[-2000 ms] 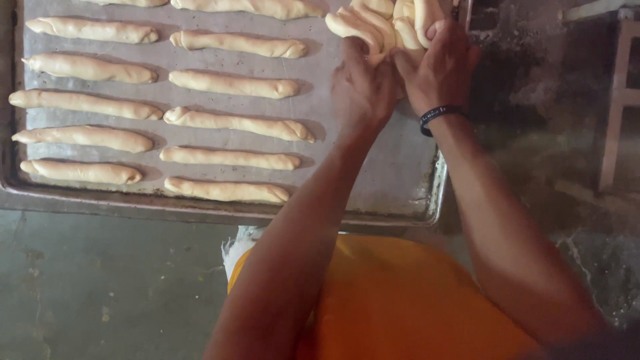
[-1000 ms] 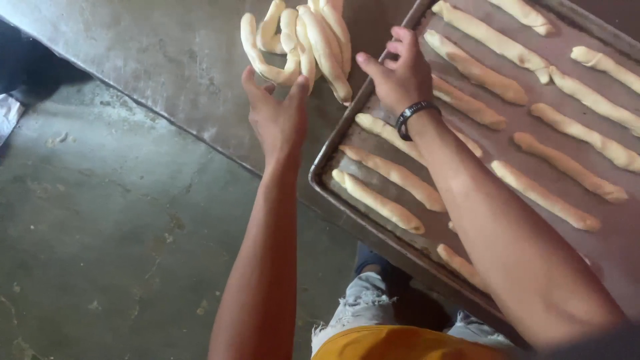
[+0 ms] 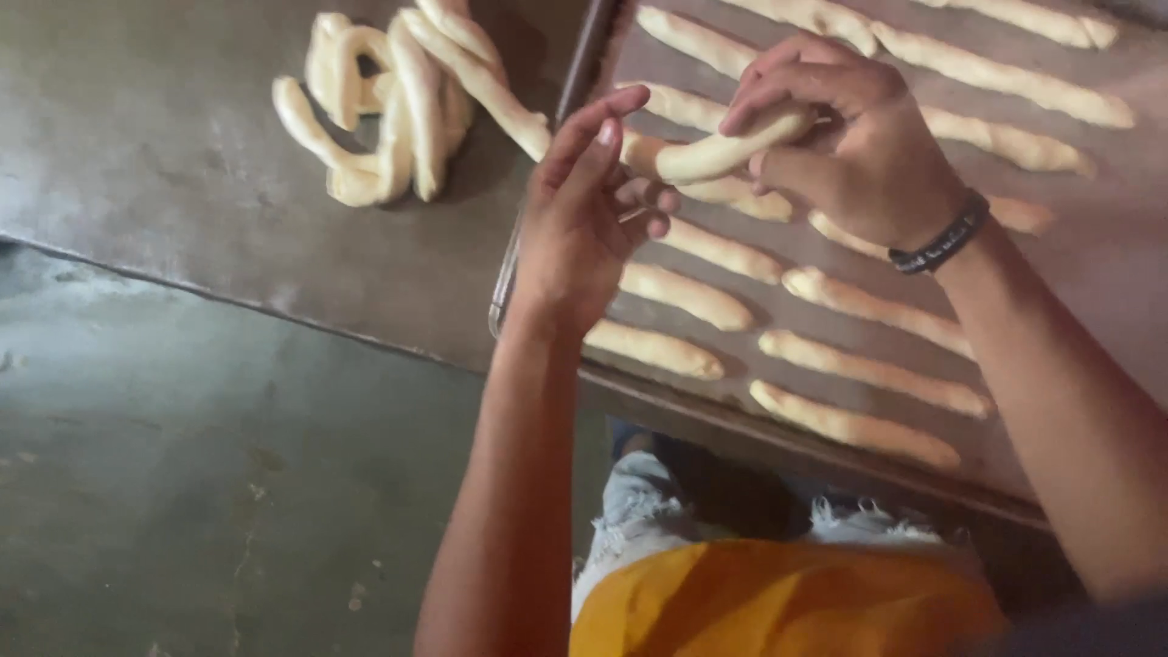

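My right hand point(image 3: 839, 137), with a dark wristband, grips a dough strip point(image 3: 730, 151) above the baking tray. The strip's left end reaches toward my left hand point(image 3: 593, 201), whose thumb and fingers are apart over the tray's left edge; nothing is plainly gripped in it. Several dough strips lie in slanting rows on the metal baking tray point(image 3: 675, 401), some partly hidden by my hands. Left of the tray, a pile of dough strips point(image 3: 411, 100) lies tangled on the table, one strip stretching toward my left hand.
The metal table point(image 3: 182, 182) extends left of the tray, and its front edge slants down to the right. Below it is a worn concrete floor point(image 3: 210, 493). The tray's raised rim point(image 3: 584, 64) stands between the pile and the rows.
The dough pile, in both hands over the tray two seconds ago, now lies on the table. My right hand, free of dough one second ago, has taken hold of a strip. The view has shifted left.
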